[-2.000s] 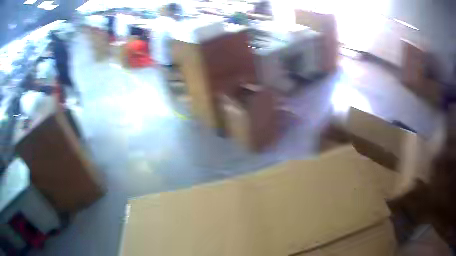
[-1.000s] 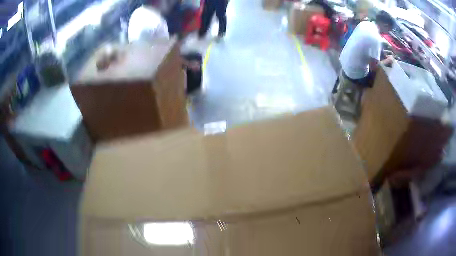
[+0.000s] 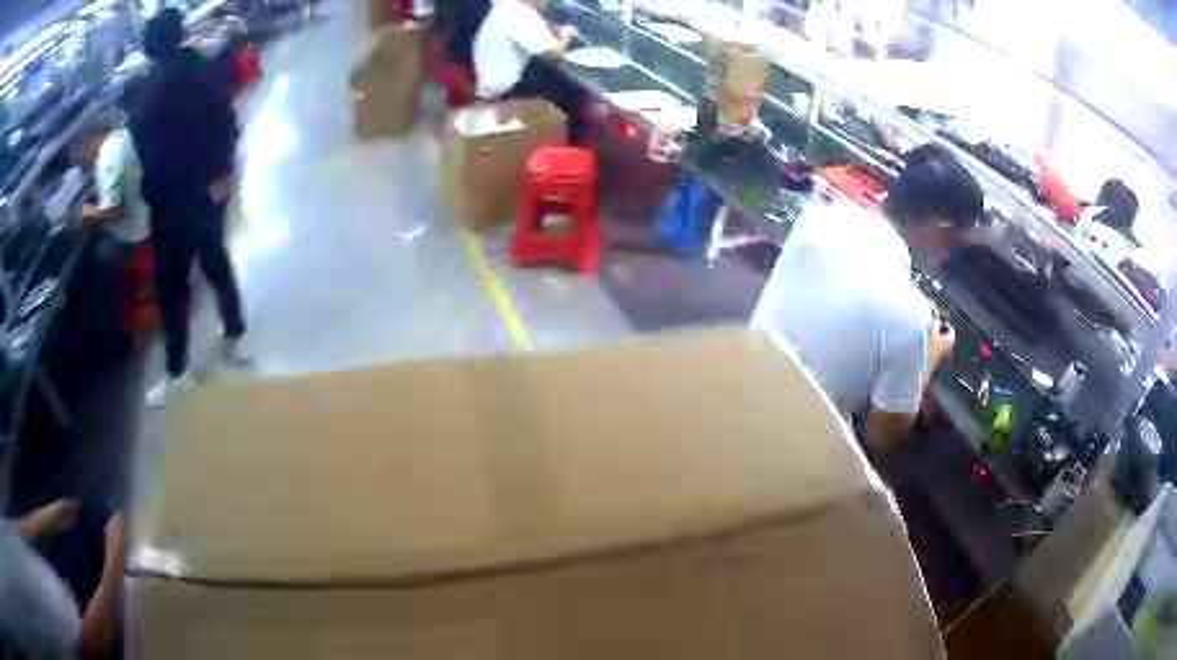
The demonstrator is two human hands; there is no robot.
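Note:
A large brown corrugated carton [image 3: 516, 477] fills the lower middle of the view, close in front of me. Its top flaps lie closed, with a dark seam running across it from left to right. Neither my left hand nor my right hand is visible. The carton's lower part is cut off by the bottom edge, so any hold on it is hidden.
A worker in a light shirt [image 3: 845, 303] sits close at right, at the line bench [image 3: 774, 194]. A person in dark clothes [image 3: 187, 168] stands in the left aisle. A red stool [image 3: 559, 213] and a brown carton [image 3: 497, 161] stand ahead, beside a yellow line [image 3: 497, 290].
The view has moved along the aisle with the carton still in front. The carton stacks at both sides have left the view. The seated worker and red stool now appear nearer.

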